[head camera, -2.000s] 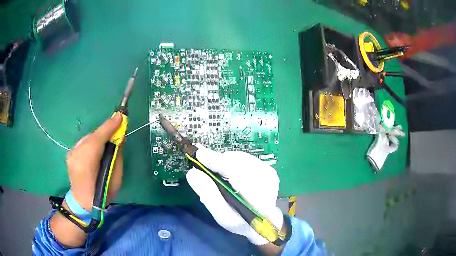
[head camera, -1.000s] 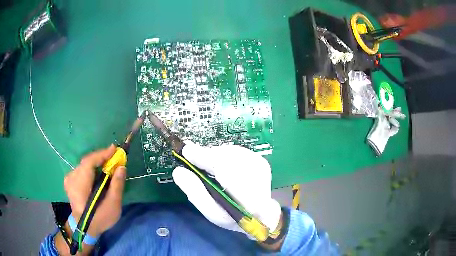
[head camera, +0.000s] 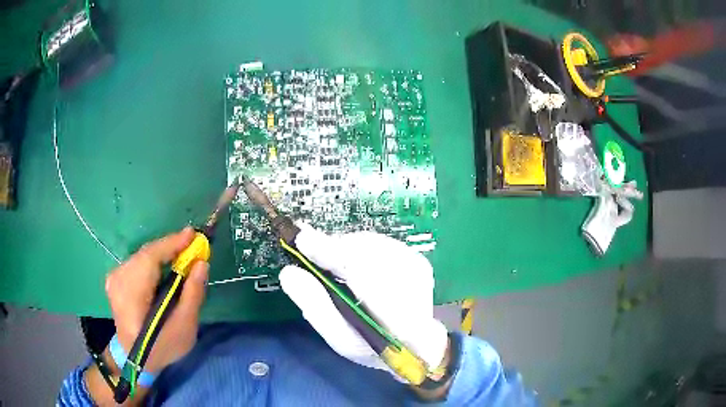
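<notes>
A green circuit board (head camera: 398, 171) crowded with small parts lies on the green mat. My bare left hand (head camera: 155, 298) holds a black-and-yellow soldering iron (head camera: 191, 256), its tip at the board's left edge. My gloved right hand (head camera: 370, 290) holds a second soldering iron (head camera: 334, 290), its tip on the board just right of the first tip. Whether the tips touch is too small to tell. Solder wire (head camera: 70, 200) curves from the spool (head camera: 70, 36) to my left hand, and its end sticks out to the right near the board's lower edge.
At the right stands a black iron stand (head camera: 487, 103) with a yellow sponge (head camera: 523, 159) and a yellow ring (head camera: 583, 63). Beside it lie a crinkled clear bag (head camera: 575, 155), a green-and-white ring (head camera: 614, 163) and a crumpled glove (head camera: 603, 222). A red-orange arm is at upper right.
My left iron has swung from pointing up beside the board to its left edge, near the right iron's tip. The wire end has dropped away from that spot. The whole view has shifted slightly.
</notes>
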